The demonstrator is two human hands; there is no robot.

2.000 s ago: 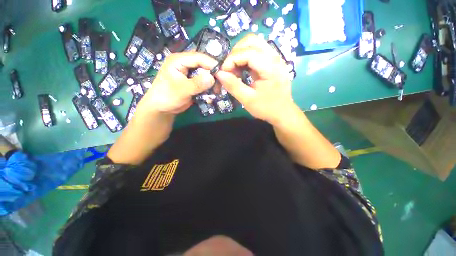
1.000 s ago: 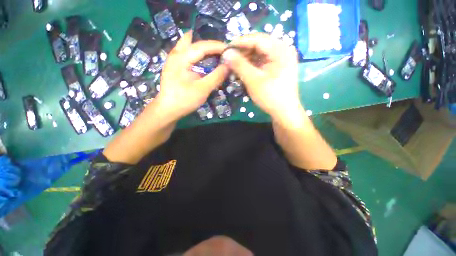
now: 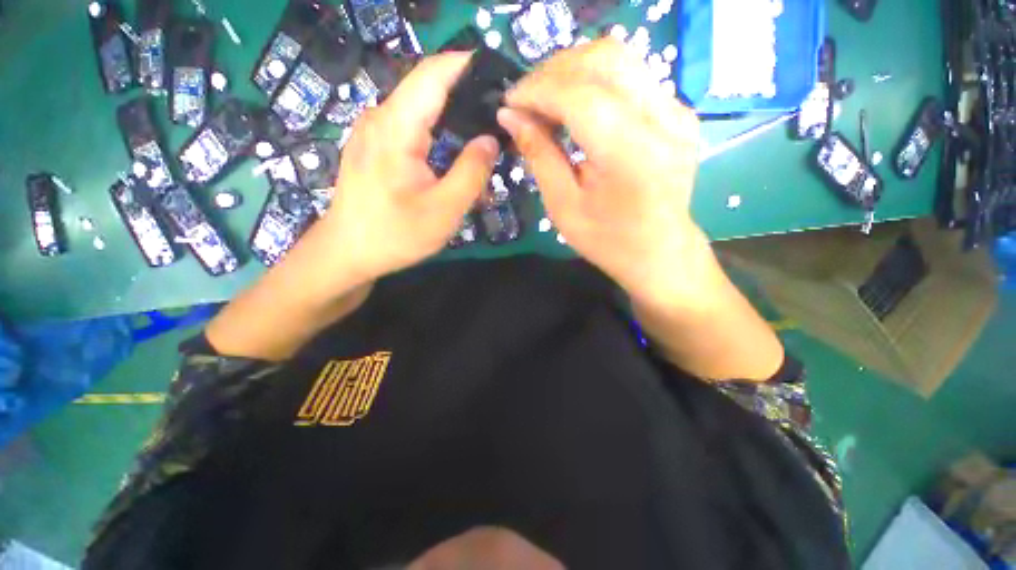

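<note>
My left hand (image 3: 396, 178) is shut on a black phone housing (image 3: 477, 95), with the thumb at its lower edge and the fingers at its upper left side. My right hand (image 3: 618, 150) is at the housing's right side, thumb and index fingertips close together on or just over its surface. Whether a small part is between those fingertips cannot be told. Half-assembled phones (image 3: 212, 143) with silvery-blue boards lie in a group left of my hands. Small white discs (image 3: 226, 199) lie among them.
A blue tray (image 3: 814, 56) with white parts (image 3: 744, 45) stands right of my hands. More phones (image 3: 849, 169) lie farther right, beside a stack of dark ribbed pieces (image 3: 980, 123). An open cardboard box (image 3: 930, 334) is below the bench edge. Blue fabric (image 3: 67, 362) shows at the left.
The housing has turned from showing a white round area to showing a plain dark face. My right fingertips have come away from my left fingertips. The view has shifted slightly.
</note>
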